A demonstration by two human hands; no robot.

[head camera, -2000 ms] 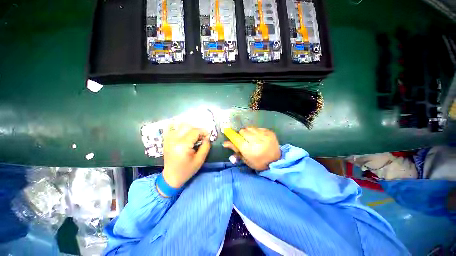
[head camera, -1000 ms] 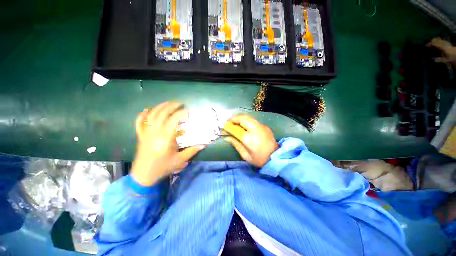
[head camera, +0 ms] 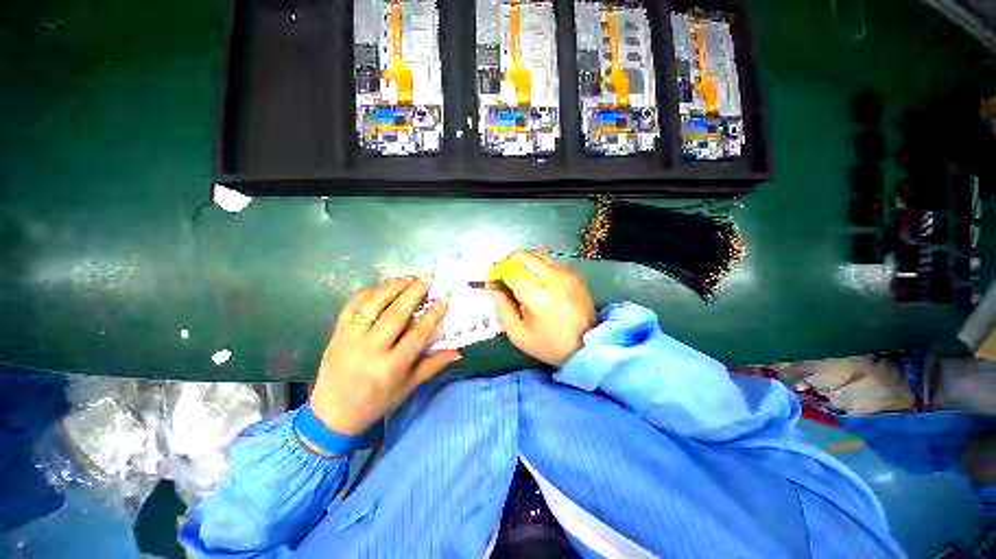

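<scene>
An open phone body [head camera: 467, 306] glares white on the bench between my hands. My left hand [head camera: 377, 347] lies over its left part, with the fingers pressed on it and the thumb at its near edge. My right hand [head camera: 549, 310] grips a yellow-handled tool [head camera: 509, 275] above the right part of the phone body. The tool's thin dark tip points left over the phone body. Whether a cable is at the tip cannot be told. My hands and the glare hide much of the phone body.
A black foam tray [head camera: 284, 175] at the back holds several phone bodies [head camera: 398, 82]. A black cable bundle [head camera: 663, 244] lies below its right part. Dark parts [head camera: 923, 207] lie at the far right. White scraps [head camera: 222, 357] lie at left. Clear plastic bags [head camera: 164, 431] are at lower left.
My left hand was at the phone body's middle, then swung out to its left, and now lies on it again. The phone body has turned. The tool stays in my right hand.
</scene>
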